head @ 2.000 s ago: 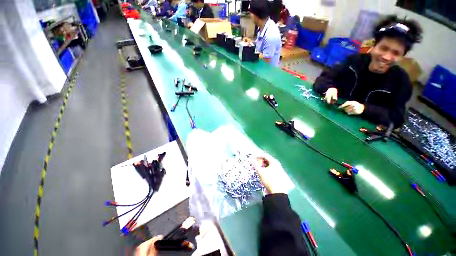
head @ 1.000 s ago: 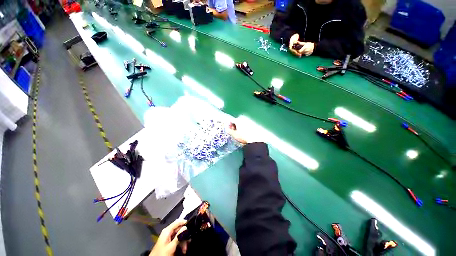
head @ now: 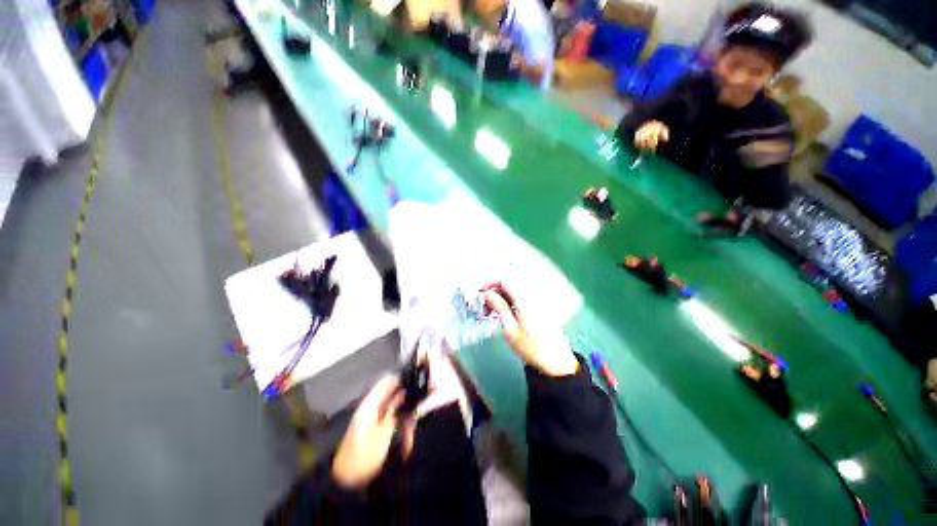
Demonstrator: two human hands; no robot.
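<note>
My left hand holds a black battery clamp beside the bench edge; the clamp is blurred and partly hidden by the fingers. My right hand is over the loose heap of small silver pieces, its fingertips at the heap's right side. Whether it holds a piece cannot be told. The pieces lie on a crumpled clear plastic bag spread on the green bench.
A white side stand at left holds a pile of clamp leads. Clamp leads lie along the conveyor; more clamps are at the bottom edge. A co-worker is opposite, beside a dark tray of silver pieces.
The view has swung and is blurred. My left hand has come up from the bottom edge with the clamp, closer to the bag. My right hand remains at the silver pieces.
</note>
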